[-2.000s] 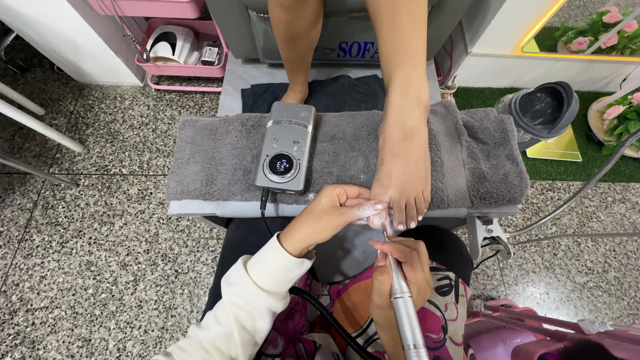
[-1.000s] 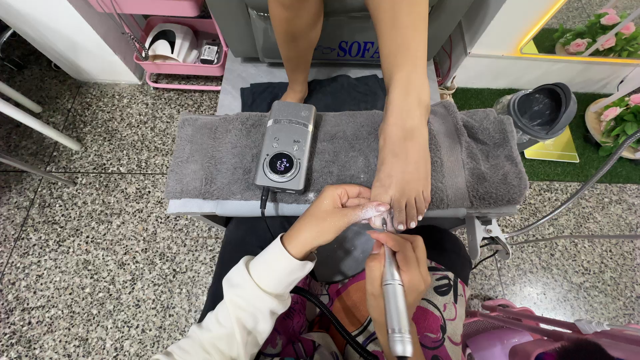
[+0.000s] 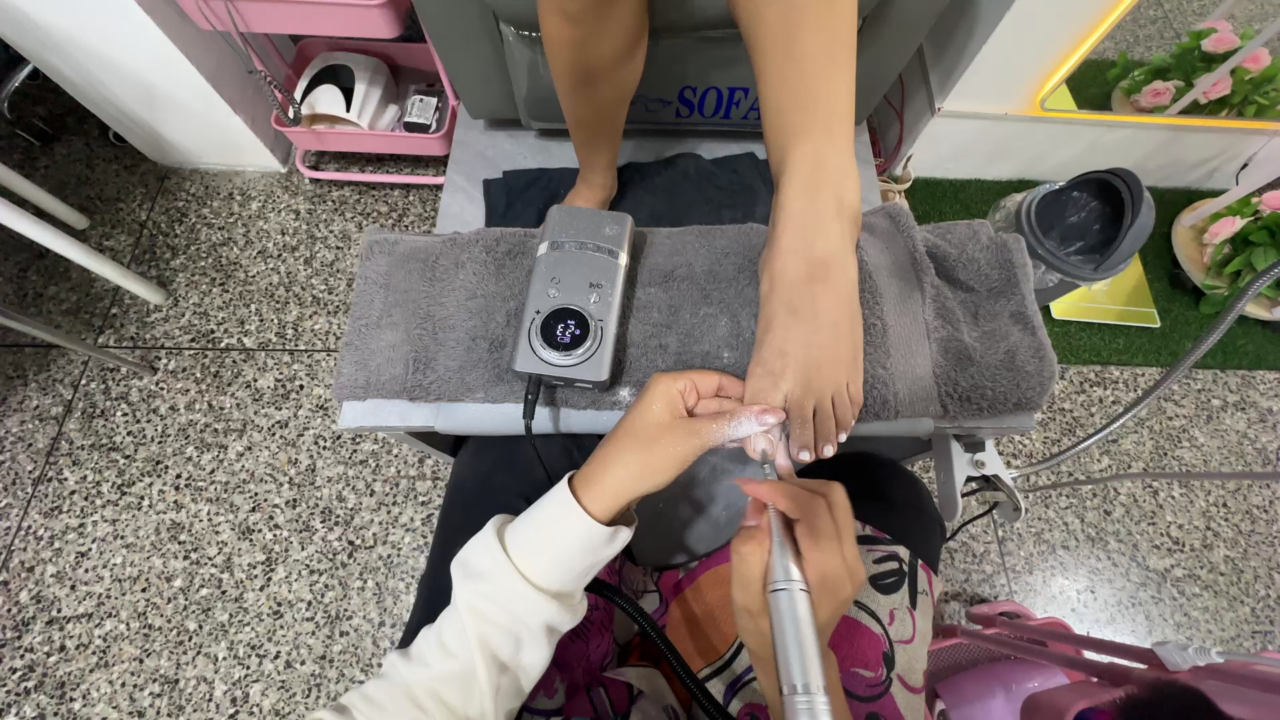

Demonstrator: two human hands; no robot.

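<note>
My left hand, dusted white at the thumb, grips the big toe of a person's foot, which rests on a grey towel. My right hand is closed around a silver nail drill handpiece, its tip at the big toenail. The other toenails are pale. On the towel, left of the foot, lies a silver drill control unit with a lit round display and a cable plugged into its near end. White dust speckles the towel's edge and the dark surface below my left hand.
The towel covers a padded footrest; a metal clamp with a flexible arm grips its right end. Behind stand a pink trolley and a grey chair. A lidded bin and pink flowers are at right, a pink basket lower right.
The handpiece has swung from a tilt toward the lower right to a more upright line, and my right hand has shifted slightly with it. My left hand keeps its hold on the toe.
</note>
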